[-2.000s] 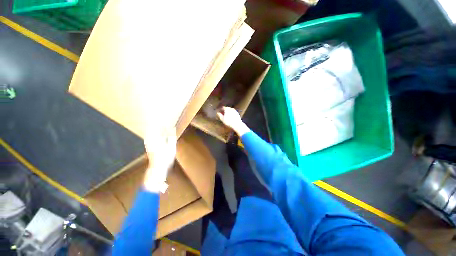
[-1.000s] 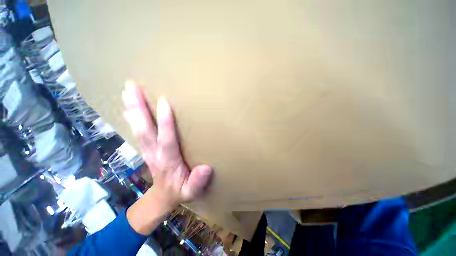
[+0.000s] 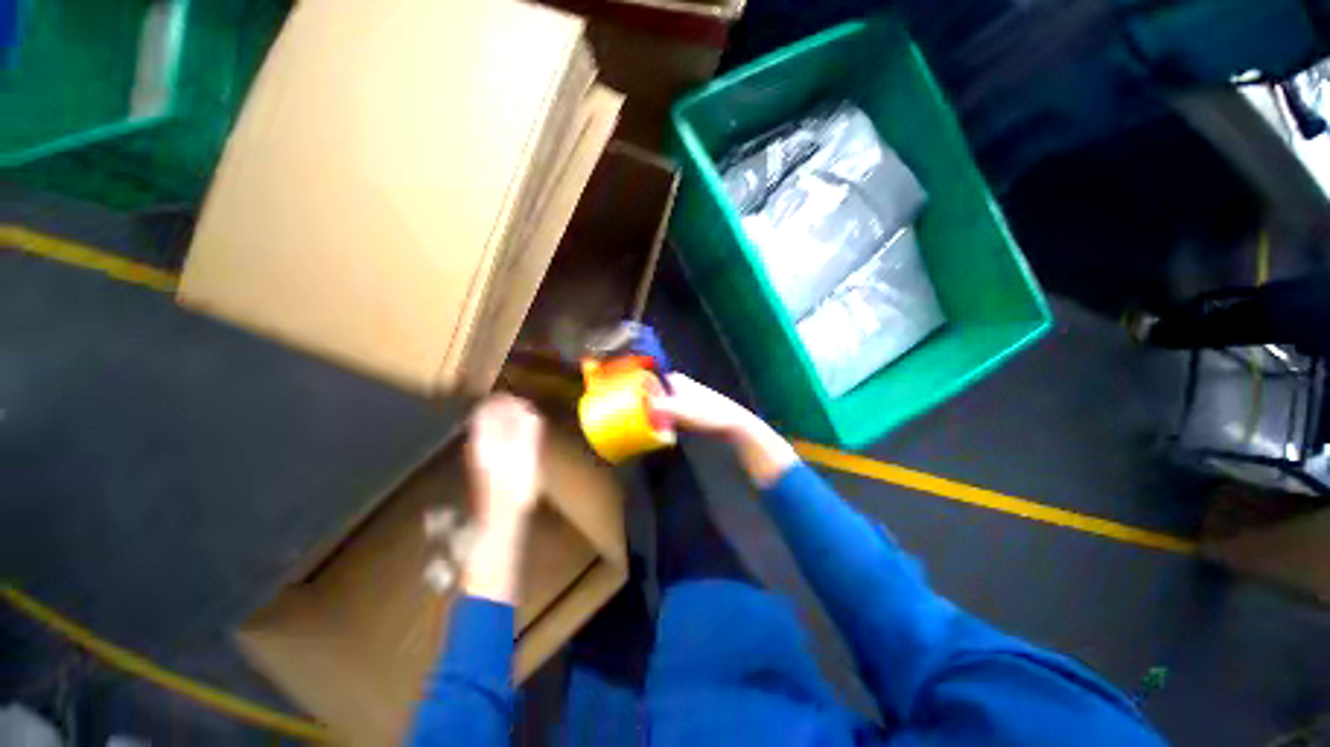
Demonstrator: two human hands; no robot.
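My right hand (image 3: 706, 409) is closed around a tape dispenser (image 3: 624, 394) with a blue and orange-red body and a yellow roll, held just below the storage carton (image 3: 659, 219). My left hand (image 3: 506, 441) is blurred, over the near brown shipping carton (image 3: 438, 584), close to the lower edge of the stacked cardboard sheets (image 3: 387, 190); I cannot tell whether it holds anything. Small white pieces (image 3: 441, 547) show beside my left wrist, over the carton.
A green tote (image 3: 948, 292) at the right holds polybagged grey-white bundles (image 3: 839, 241). Another green tote (image 3: 102, 132) is at the top left. Yellow lines (image 3: 1006, 506) cross the dark floor. A person's dark sleeve or leg (image 3: 1240, 314) and a metal frame (image 3: 1254, 416) are at the right.
The large cardboard surface that filled the view a second ago is now a tilted stack at upper left. My left hand has left its face. My right hand, reaching into the storage carton earlier, now holds the dispenser.
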